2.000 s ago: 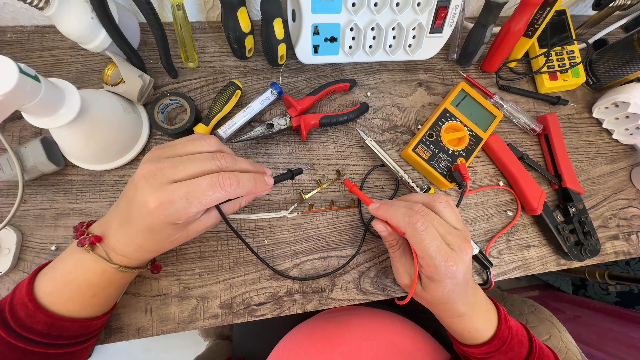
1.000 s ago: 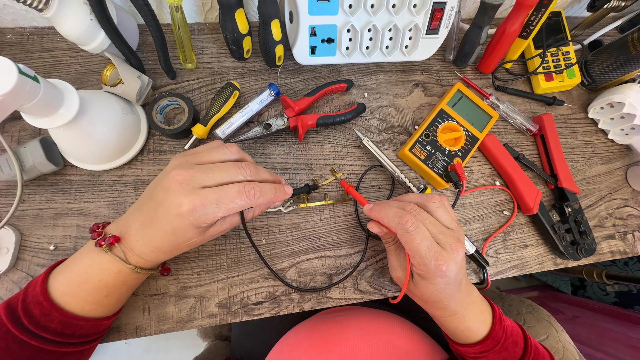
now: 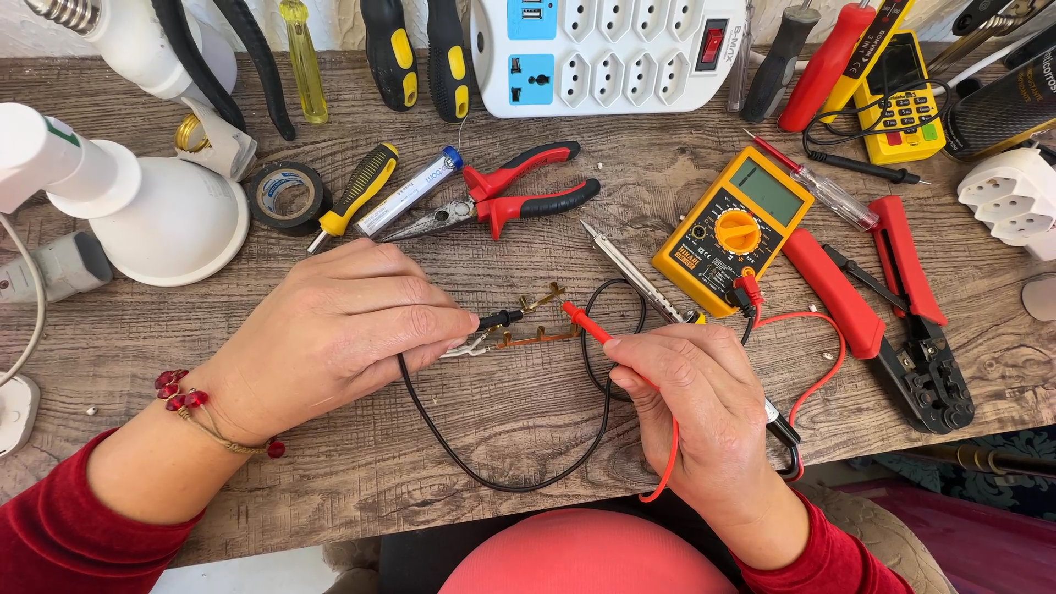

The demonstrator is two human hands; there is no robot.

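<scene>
My left hand (image 3: 355, 330) grips the black test probe (image 3: 501, 320), its tip at the left end of a brass contact strip (image 3: 540, 302). Pinched in my right hand (image 3: 701, 396) is the red test probe (image 3: 587, 322), pointing at the strip's right end; whether its tip touches is too small to tell. A copper-coloured strip (image 3: 540, 338) lies just below, near white wires (image 3: 466, 351) partly hidden by my left fingers. Both probe leads run to a yellow digital multimeter (image 3: 734, 233), its display showing a small reading. A soldering iron (image 3: 631, 268) lies between the strips and the meter.
Behind the hands lie red-handled long-nose pliers (image 3: 503, 194), a solder tube (image 3: 412, 191), a yellow-black screwdriver (image 3: 355, 194) and black tape (image 3: 289, 198). A white power strip (image 3: 602, 58) stands at the back. Red-handled crimping pliers (image 3: 891, 322) are at right, a white reflector bulb (image 3: 173, 219) at left.
Since two seconds ago, my left hand has moved right, bringing the black probe to the brass strip. The red probe stays near the strip's right end.
</scene>
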